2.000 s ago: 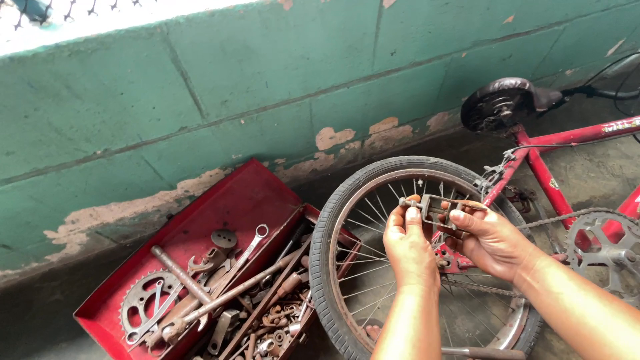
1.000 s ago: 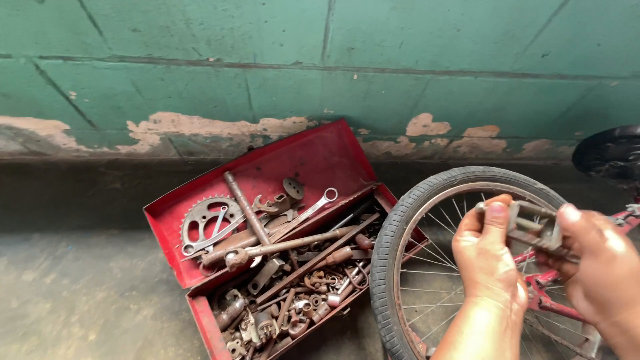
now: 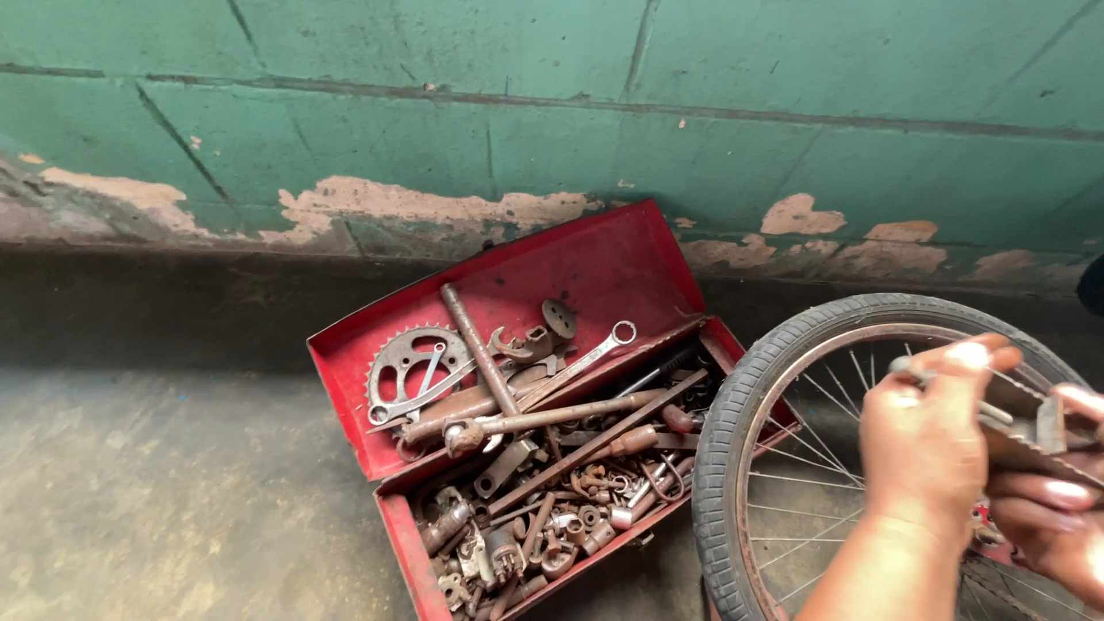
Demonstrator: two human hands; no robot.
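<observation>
My left hand (image 3: 927, 440) grips a metal bicycle pedal (image 3: 1018, 423) with serrated edges, its threaded end poking out by the thumb. From the right side my right hand (image 3: 1048, 509), partly cut off by the frame edge, holds the pedal's other side. Both hands are slightly blurred and are in front of the bicycle wheel (image 3: 724, 431), which has a black tire, a rusty rim and thin spokes. Little of the red frame shows behind them.
Left of the wheel, an open red metal toolbox (image 3: 401, 539) holds rusty parts and tools. A chainring (image 3: 379, 371), a combination wrench (image 3: 595, 349) and a hammer (image 3: 552, 416) lie across its lid and tray. Behind stands a green block wall (image 3: 552, 147) with peeling paint.
The view has swung left, bringing the whole toolbox nearer the middle and most of the bicycle out of frame. Both hands still hold the pedal, now at the right edge.
</observation>
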